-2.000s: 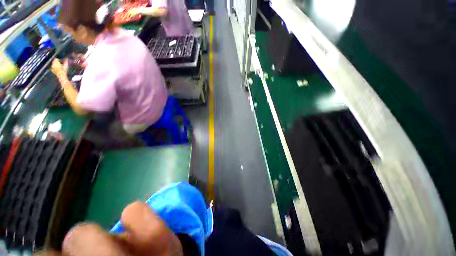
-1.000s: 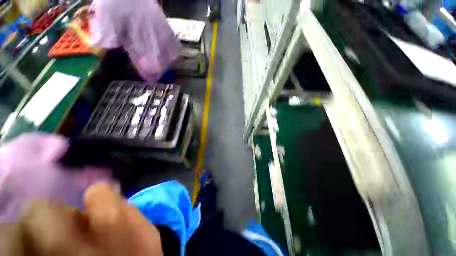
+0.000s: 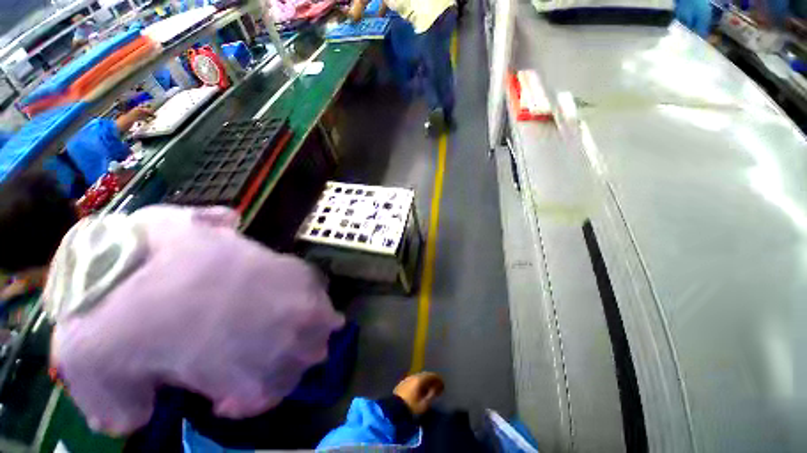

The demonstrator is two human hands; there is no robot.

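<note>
My left hand shows small at the bottom centre, below a blue sleeve. Its fingers look loosely curled; whether they hold anything cannot be told. My right hand is not in view; a bit of blue cloth shows at the bottom edge beside my dark clothing. Nearest ahead, left of the aisle line, a white gridded tray with dark squares lies on a low stand. No hand touches it.
A person in pink sits close at left by the green bench, which bears black gridded trays. Another person stands in the aisle ahead. A long grey machine cover runs along the right, with a red-and-white item.
The view has moved along the aisle. The stand with the white tray is nearer and the grey cover fills the right side. My left hand has gone from large at lower left to small at bottom centre.
</note>
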